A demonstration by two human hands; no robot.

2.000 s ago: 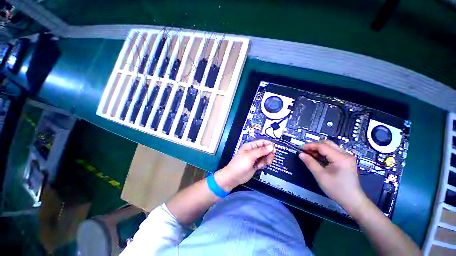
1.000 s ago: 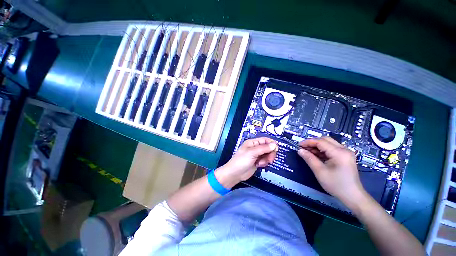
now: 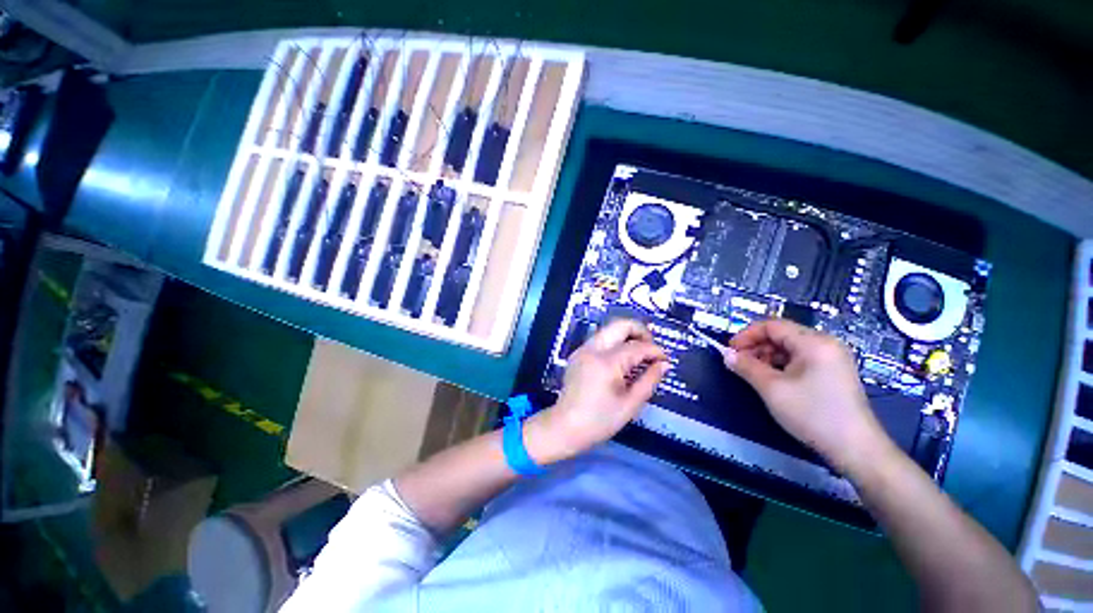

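An open laptop base [image 3: 767, 413] lies in front of me with its black battery side nearest me and two silver-ringed fans [image 3: 918, 297] at its far corners. My right hand [image 3: 805, 386] is over the battery's upper edge, with thumb and forefinger pinching a thin light strip [image 3: 710, 340] that points to the mainboard [image 3: 719, 314]. My left hand [image 3: 605, 386] is over the battery's left part, fingers curled with tips close together. I cannot tell whether it holds anything. A blue band [image 3: 518, 441] is on my left wrist.
A white-framed tray [image 3: 513, 278] of narrow black parts with thin wires stands left of the laptop. Another compartment tray [image 3: 1055, 527] is cut off at the right edge. Black matting [image 3: 599, 162] lies under the laptop on the green bench. A cardboard box [image 3: 360, 413] is below the bench's front edge.
My left hand has turned and its fingertips sit slightly lower, farther from the mainboard. The light strip now shows at my right fingertips. The view has shifted slightly.
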